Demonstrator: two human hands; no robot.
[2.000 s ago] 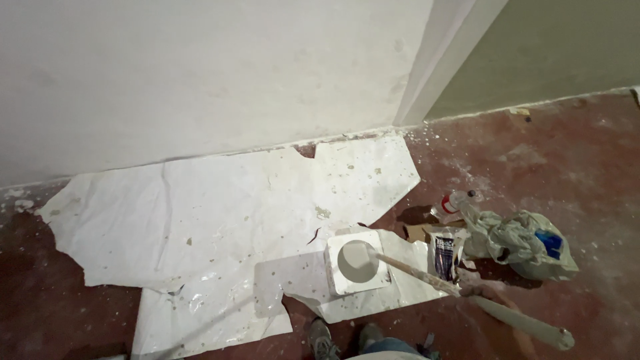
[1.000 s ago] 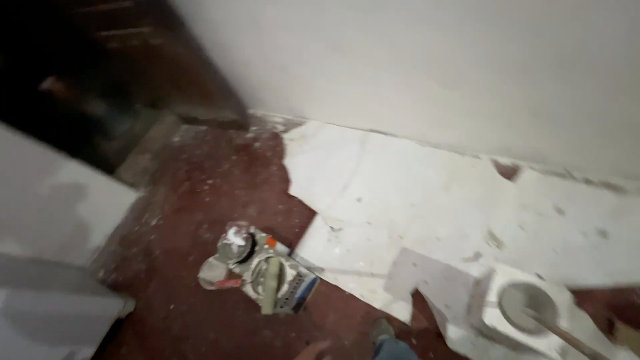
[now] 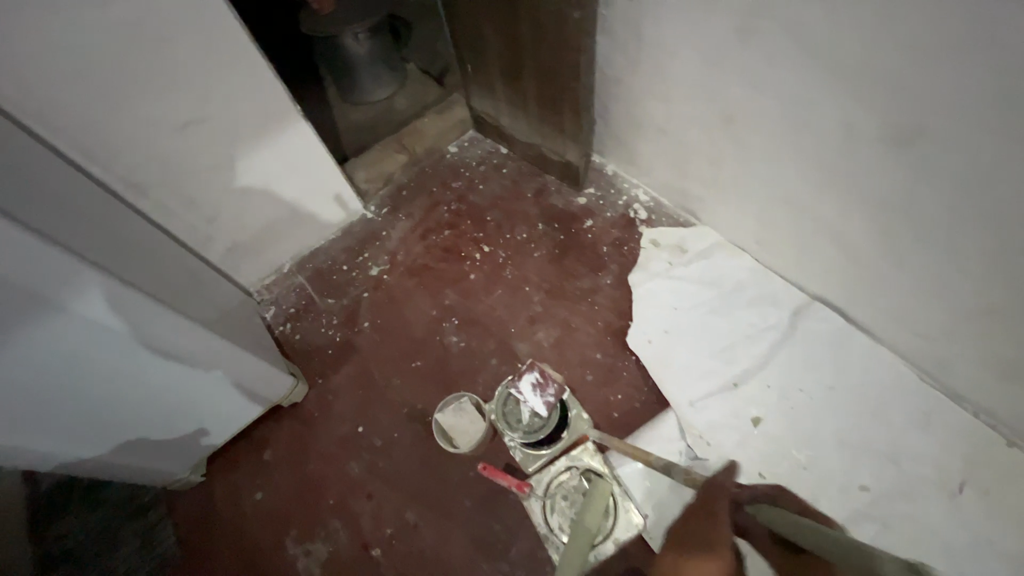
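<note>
At the lower right, my right hand (image 3: 784, 512) is closed around a long pole (image 3: 656, 462) with a thick pale grip. The pole's thin end reaches toward square tin containers. Dark fingers overlap beside it, and whether my left hand (image 3: 692, 532) is among them is hard to tell. One tin (image 3: 632, 512) has a round lid, with a pale cylinder (image 3: 588, 520) across it. A round container (image 3: 528, 412) with a crumpled, paint-marked piece (image 3: 538, 388) on top is on the tin behind. To the left are a small tub (image 3: 462, 422) and a red-handled tool (image 3: 504, 478).
A white sheet (image 3: 768, 344) lies along the right wall (image 3: 816, 160). Pale flecks dot the red floor (image 3: 432, 304). A dark wooden door (image 3: 528, 80) stands beside a doorway, with a dark pot (image 3: 360, 60) beyond. A white cabinet-like block (image 3: 136, 336) is at left.
The view has swung far left, from the white sheet and square bucket to the tins and doorway. The pole's end, over the bucket's opening earlier, is now near the tins.
</note>
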